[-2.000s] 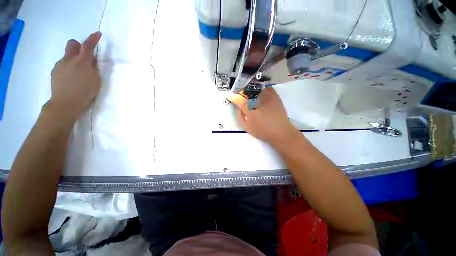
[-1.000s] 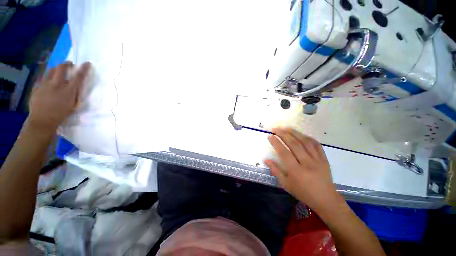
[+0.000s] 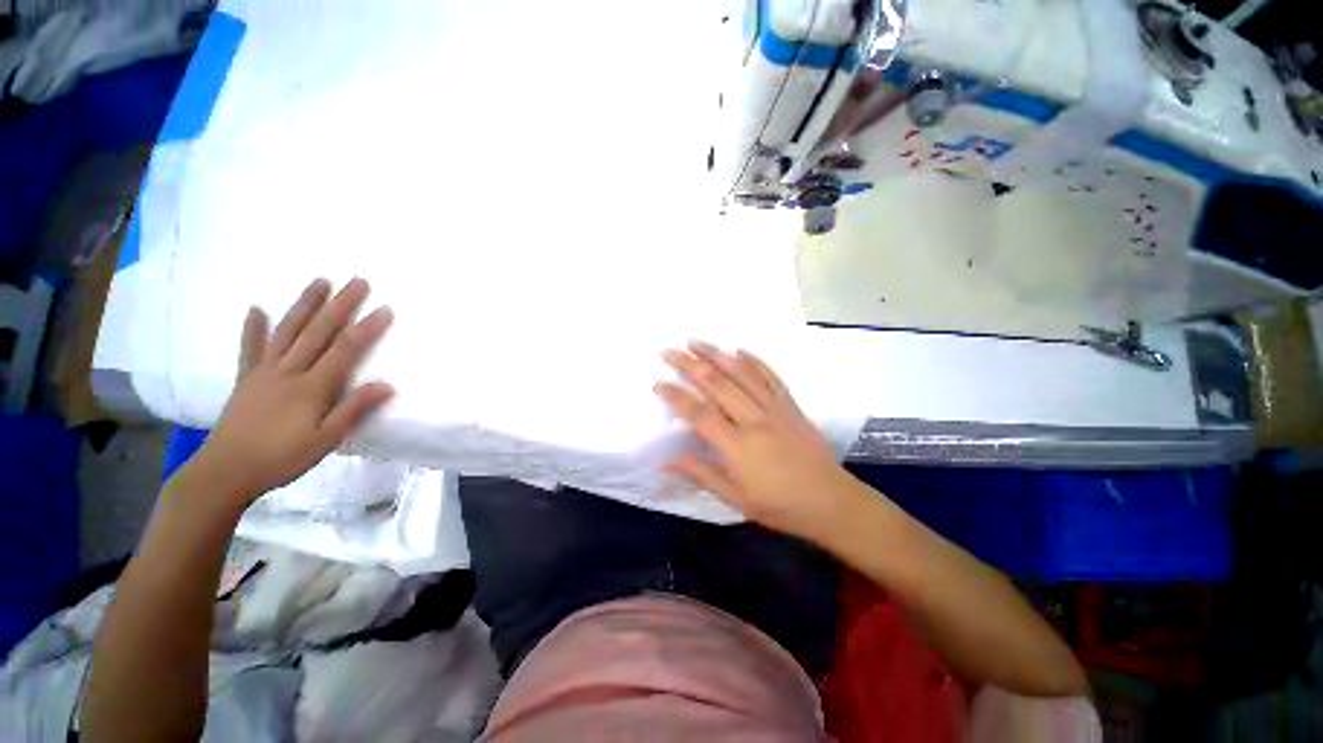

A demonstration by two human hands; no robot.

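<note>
A large white fabric panel (image 3: pixel 493 276) lies over the table and hangs a little over its front edge. My left hand (image 3: pixel 302 399) lies flat on the fabric at the left, fingers spread. My right hand (image 3: pixel 755 443) lies on the fabric near the front edge, fingers apart, left of and below the needle area. The sewing machine (image 3: pixel 1001 73) stands at the upper right. Its presser foot area (image 3: pixel 762 189) is small and blurred. The fabric covers the bed's left part. A faint line shows near the fabric's left side.
The cream bed plate (image 3: pixel 929 261) lies right of the fabric. Silver metal snips (image 3: pixel 1129 346) lie at its right. The grey table edge (image 3: pixel 1016 443) runs along the front. Blue bin (image 3: pixel 1132 523) and red stool (image 3: pixel 892 668) are below right; pale piled fabric (image 3: pixel 392 682) is at lower left.
The fabric now covers the bed's left part and the middle of the front edge. My left hand has moved right and my right hand left onto the fabric. The view has shifted.
</note>
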